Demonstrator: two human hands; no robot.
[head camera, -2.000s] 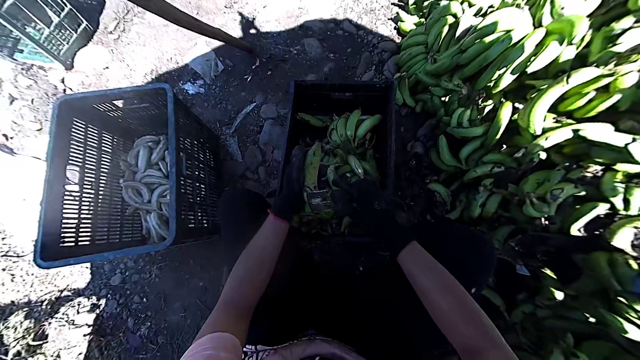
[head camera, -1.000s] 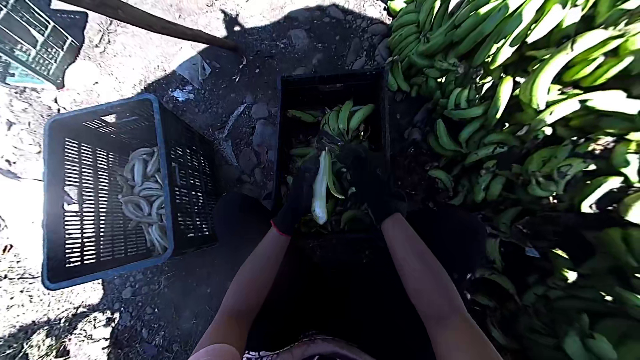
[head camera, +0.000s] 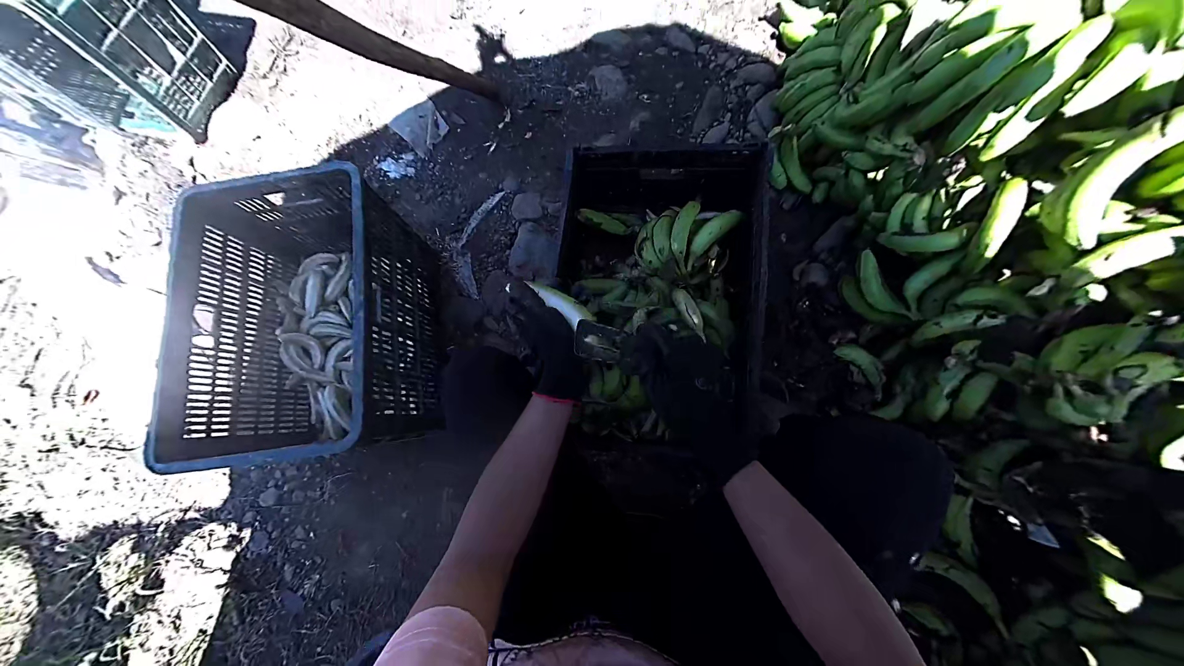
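My left hand (head camera: 555, 351), in a dark glove with a red cuff edge, is closed on a pale banana (head camera: 561, 303) at the left wall of a black crate (head camera: 760, 277). My right hand (head camera: 683, 370), also gloved, is over the crate's near part, beside a flat dark blade (head camera: 598, 340) that reaches toward the pale banana. Whether this hand grips the blade's handle is hard to see in the shadow. Green bananas (head camera: 684, 236) lie in the crate in front of my hands, some in a bunch.
To the left, a blue-rimmed plastic crate (head camera: 250, 457) holds pale peeled bananas (head camera: 324, 324). Green banana bunches (head camera: 925, 83) are heaped along the right. A wooden pole (head camera: 379, 44) slants in at the top, near stones. Another crate (head camera: 176, 55) stands at upper left.
My left hand has moved left with the pale banana, which was over the middle of the black crate one second ago. My hands are now farther apart.
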